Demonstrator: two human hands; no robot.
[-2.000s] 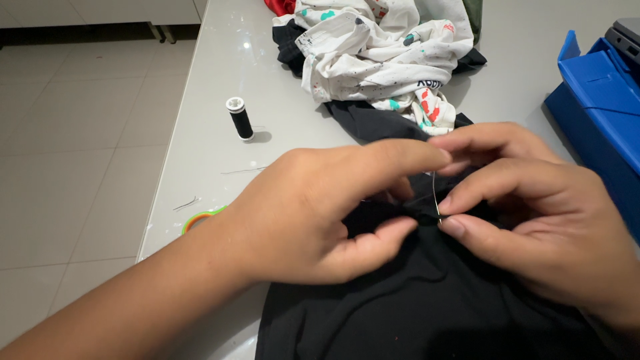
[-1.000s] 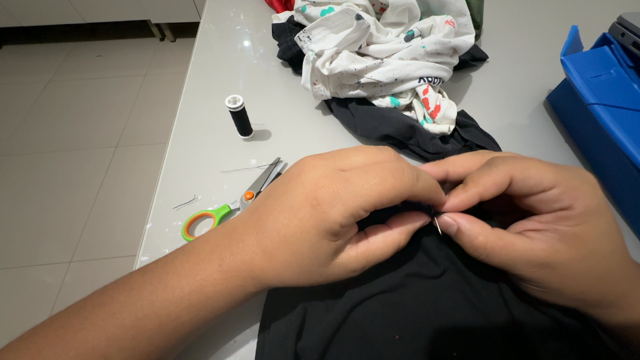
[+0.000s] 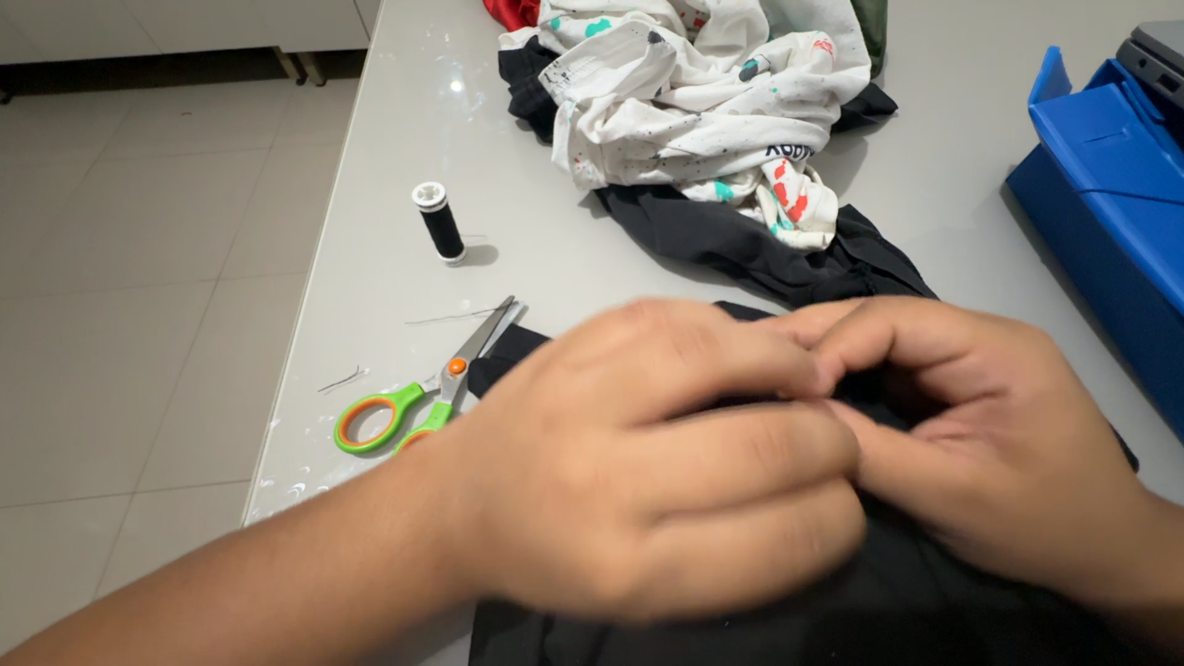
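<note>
Black fabric (image 3: 786,610) lies spread at the table's near side, under both hands. My left hand (image 3: 666,462), slightly blurred, has its fingers bent over the fabric, their tips meeting those of my right hand (image 3: 962,425). My right thumb and forefinger pinch at that spot; what lies between the fingertips is hidden, and no needle shows there. Left of the hands lie scissors (image 3: 457,367) with green and orange handles, blades slightly apart. A spool of black thread (image 3: 440,224) stands beyond them. Loose bits of thread (image 3: 342,379) lie near the scissors.
A crumpled heap of white patterned cloth (image 3: 703,111) and dark cloth (image 3: 721,236) lies at the back. A blue box (image 3: 1119,185) with a dark device (image 3: 1161,60) on it stands at the right. The table's left edge (image 3: 319,250) drops to a tiled floor.
My left hand has turned over the pinch point, its fingers now covering it. The needle seen at my right fingertips earlier is hidden. The scissors, mostly covered at first, show more.
</note>
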